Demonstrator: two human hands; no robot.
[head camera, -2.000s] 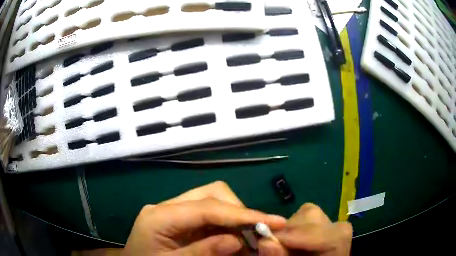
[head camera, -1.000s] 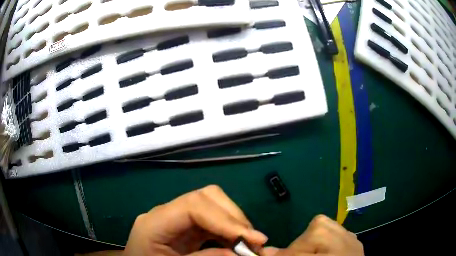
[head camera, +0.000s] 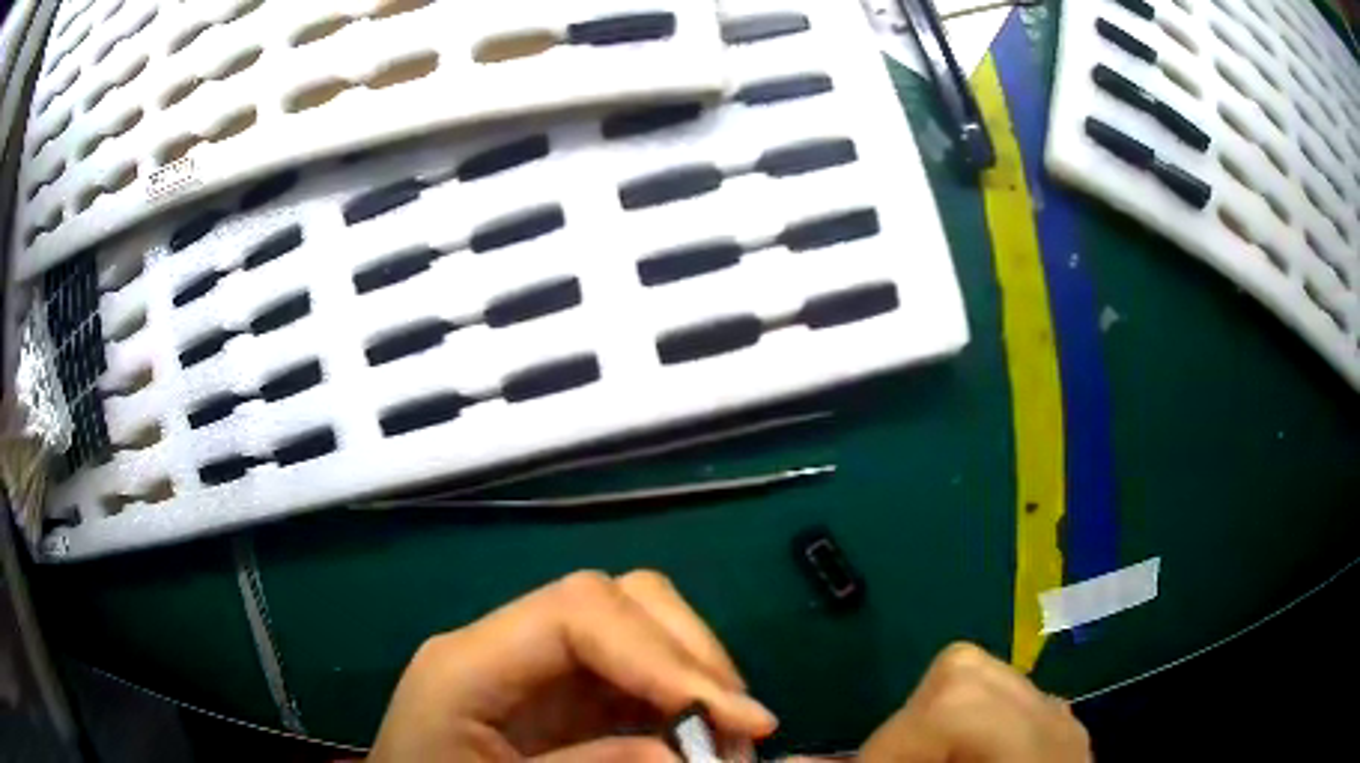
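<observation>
My left hand (head camera: 559, 678) is at the bottom edge, its fingers closed on a small black module (head camera: 695, 733) with a silvery white face, partly cut off by the frame. My right hand (head camera: 977, 716) is just to its right, also cut off; its fingertips are out of view, so what they hold cannot be seen. A black cap (head camera: 828, 568) with a slot lies alone on the green mat above the hands. Tweezers (head camera: 671, 489) lie on the mat, left of and above the cap, along the foam tray's front edge.
A white foam tray (head camera: 492, 331) filled with black units lies at the left, with another tray (head camera: 381, 134) stacked on it. A third tray (head camera: 1178, 224) is at upper right. A dark slim tool (head camera: 949, 82) lies beside yellow tape (head camera: 1029, 388) and blue tape (head camera: 1086, 388).
The swab tip seen earlier at the module no longer shows. Both hands have shifted lower in the frame, and the module now shows its whitish face. The view has shifted slightly.
</observation>
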